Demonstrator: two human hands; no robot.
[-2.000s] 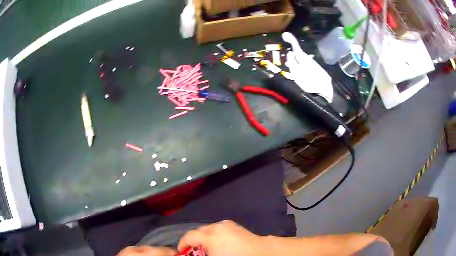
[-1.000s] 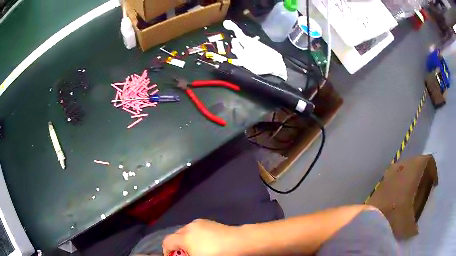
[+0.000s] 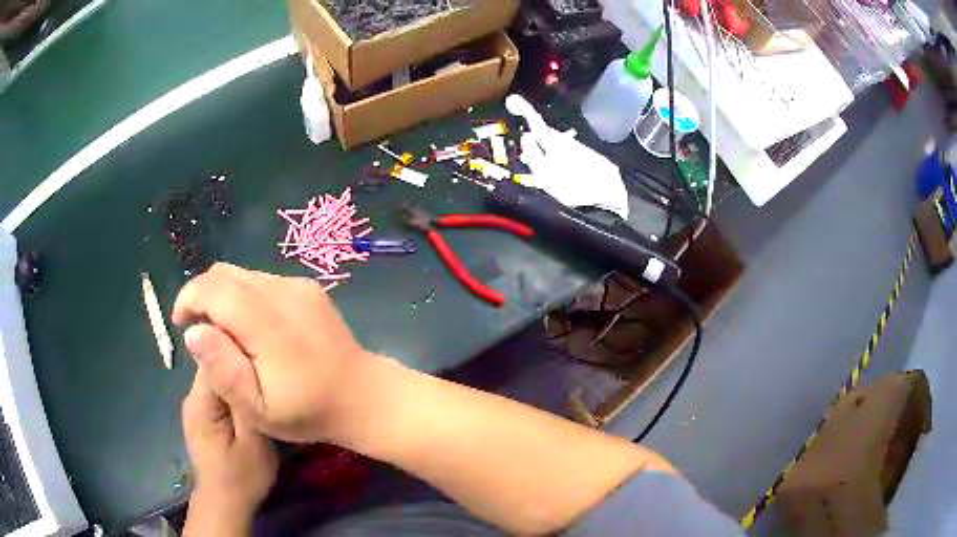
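Note:
My right hand (image 3: 283, 346) is over the left part of the green mat (image 3: 420, 336), closed and laid over my left hand (image 3: 226, 446). The hands touch, with the left one below and its forearm cut off by the bottom edge. Whatever may be between them is hidden; no red housing shows there. A slim cream stick (image 3: 157, 320) lies just left of the hands. A pile of short pink sticks (image 3: 320, 231) lies beyond them, with a blue-handled tool (image 3: 386, 246) touching it.
Red-handled side cutters (image 3: 462, 252), a black screwdriver-like cylinder (image 3: 582, 236), a white glove (image 3: 577, 173) and wired parts (image 3: 488, 157) lie to the right. Cardboard boxes (image 3: 420, 105) stand at the back. Black specks (image 3: 194, 215) lie beyond the hands.
Both hands have moved up from the bottom edge to over the mat and are now together. The red item seen at my right hand no longer shows. The camera view has shifted.

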